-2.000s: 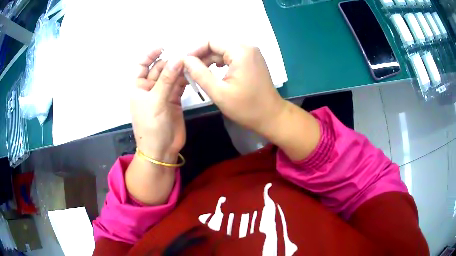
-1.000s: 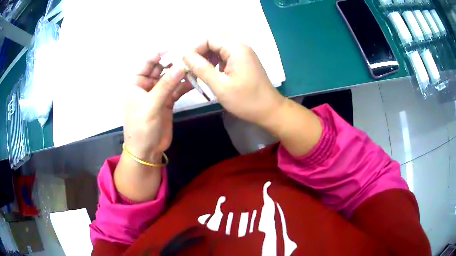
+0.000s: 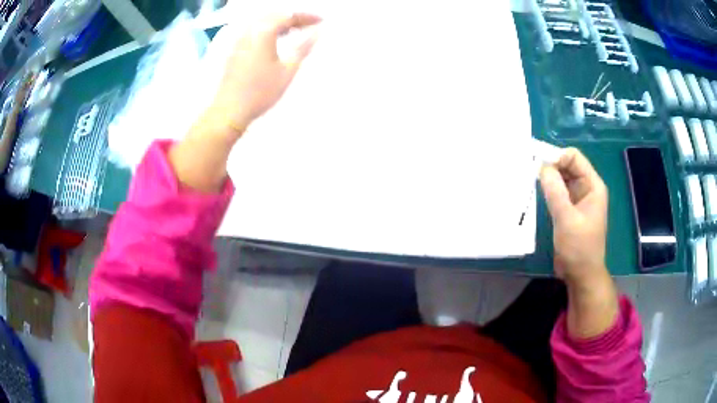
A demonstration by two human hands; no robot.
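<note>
A large bright white sheet [image 3: 377, 157] covers the middle of the bench. My left hand [image 3: 263, 67] is over its upper left part, thumb and fingers apart, with nothing visible in it. My right hand [image 3: 579, 206] is at the sheet's right edge, its fingertips pinched on a small white part [image 3: 548, 149]. A thin dark tip [image 3: 523, 216] shows below the fingertips over the sheet; the stem between nearly vanishes against the white, so I cannot tell how it joins.
A phone [image 3: 651, 206] lies right of my right hand. Beyond are a component tray [image 3: 621, 126] and a blister tray of white oblong pieces [image 3: 682, 138]. At left are a crumpled clear bag [image 3: 149, 102] and a rod tray [image 3: 82, 157]. A red stool [image 3: 59, 256] stands below left.
My hands have parted: the left moved up over the sheet, the right moved right and down with the thin dark-tipped part. The view has shifted, showing more of the trays at right.
</note>
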